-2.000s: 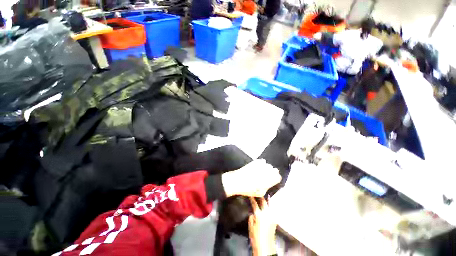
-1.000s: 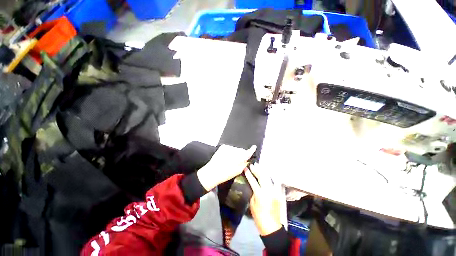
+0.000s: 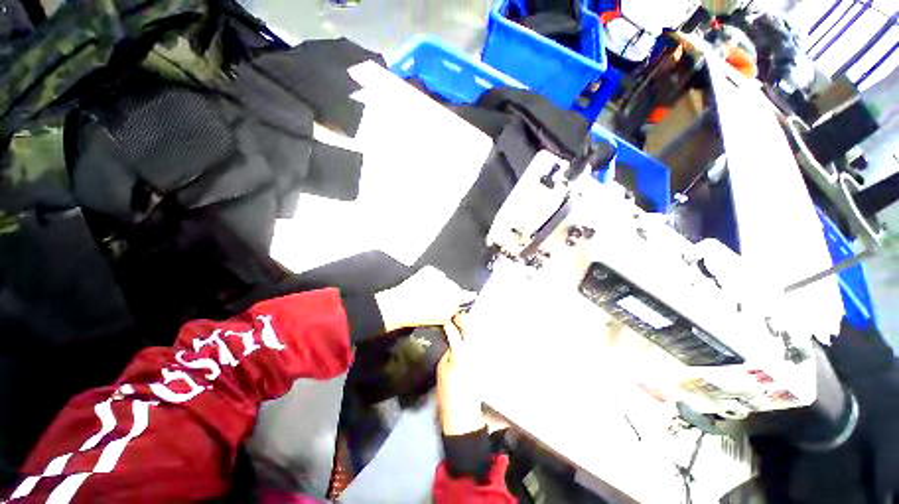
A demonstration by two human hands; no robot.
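Observation:
A black fabric panel [image 3: 449,236] lies on the white table, running from under the sewing machine's needle end towards me. My left hand [image 3: 422,297], in a red sleeve with a black cuff, holds its near edge. My right hand [image 3: 455,379] is beside it, fingers pinching the same edge. A camouflage piece [image 3: 412,356] hangs at the table's edge below my hands. The white sewing machine [image 3: 611,266] stands right of the panel, its presser foot end beyond my hands. Fine detail at the fingertips is overexposed.
A heap of black and camouflage pieces [image 3: 187,148] covers the left side. Blue crates [image 3: 547,49] stand behind the table. The machine's control panel [image 3: 658,315] is at right. A thin dark tool or thread [image 3: 690,458] lies near the front edge.
The view has tilted and shifted, so the machine appears turned and more of the background shows. Both hands stay together at the panel's near edge.

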